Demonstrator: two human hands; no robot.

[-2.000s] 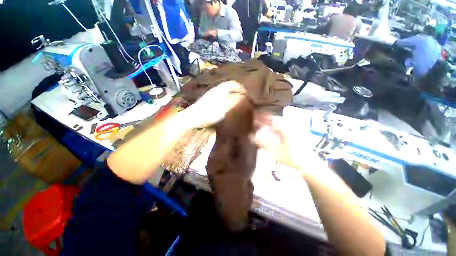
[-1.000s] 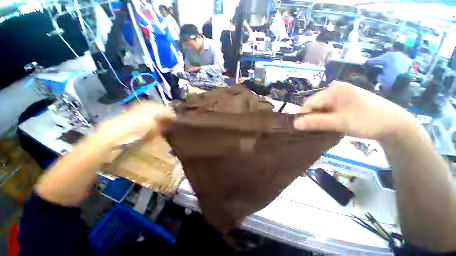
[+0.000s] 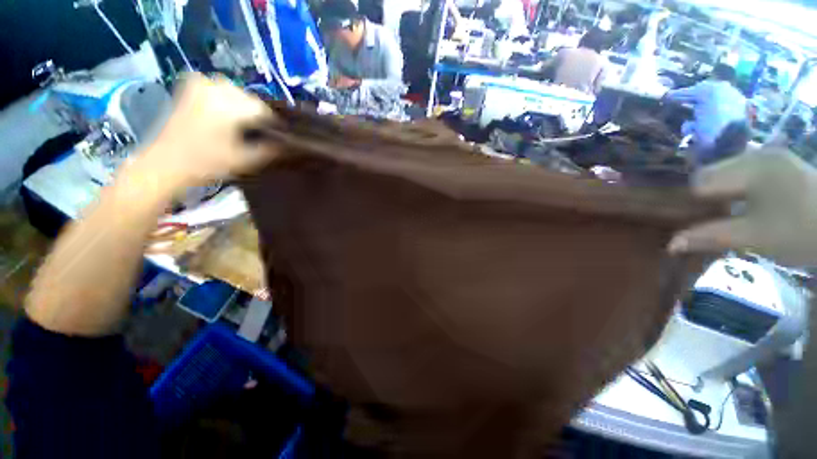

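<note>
A brown garment piece (image 3: 466,269) is stretched wide in the air between my two hands and hangs down over the table's front edge. My left hand (image 3: 219,130) grips its upper left corner. My right hand (image 3: 761,206), blurred and near the right rim, grips its upper right corner. The cloth hides most of the white sewing machine and the table's middle; part of the machine (image 3: 730,300) shows at the right.
Scissors and snips (image 3: 667,394) lie on the table at the right. Cardboard (image 3: 228,255) lies left of the cloth. A blue plastic crate (image 3: 228,385) stands below at left. A second sewing machine (image 3: 116,112) is at far left. A person (image 3: 363,54) sits beyond the table.
The brown piece was bunched between my hands, then opened out. It is now spread wider and held higher, closer to the camera. My hands have moved further apart, and the cloth now covers the phone.
</note>
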